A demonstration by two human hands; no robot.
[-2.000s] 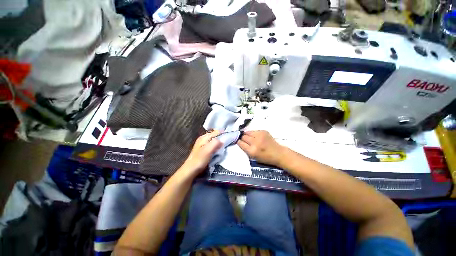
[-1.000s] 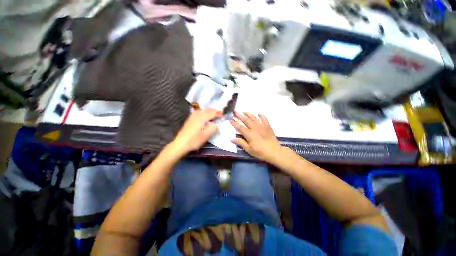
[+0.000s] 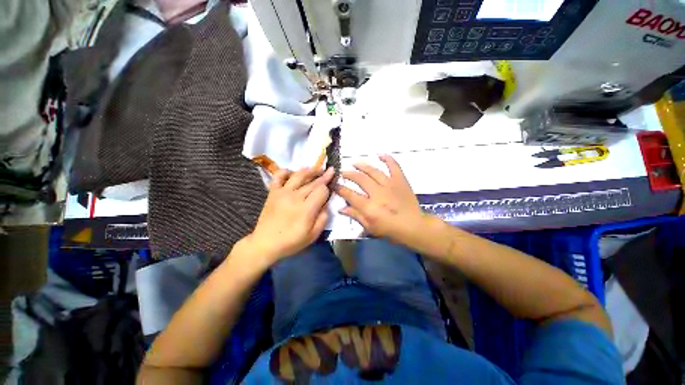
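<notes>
The light garment body (image 3: 282,139) lies in front of the presser foot (image 3: 327,92), with an orange-patterned bit (image 3: 265,163) at its edge. A narrow dark strip (image 3: 334,150) runs from near the foot down to my fingers. My left hand (image 3: 295,207) presses on the light cloth with its fingertips at the strip's left side. My right hand (image 3: 381,197) lies spread, palm down, its fingertips at the strip's right side. Whether my fingers pinch the cloth cannot be told. The grey-brown textured panel (image 3: 199,143) lies to the left, beside my left hand.
Small dark cut pieces (image 3: 464,99) lie right of the needle. Thread snips (image 3: 574,156) and a red container (image 3: 659,160) lie further right, with a clear box (image 3: 568,126) behind the snips. The control panel (image 3: 488,34) hangs above. A ruler strip (image 3: 529,204) follows the front edge.
The view has moved closer to the table. My hands have parted slightly from their pinch on the cloth and now lie flatter. The dark strip now shows lengthwise between them, with more orange visible.
</notes>
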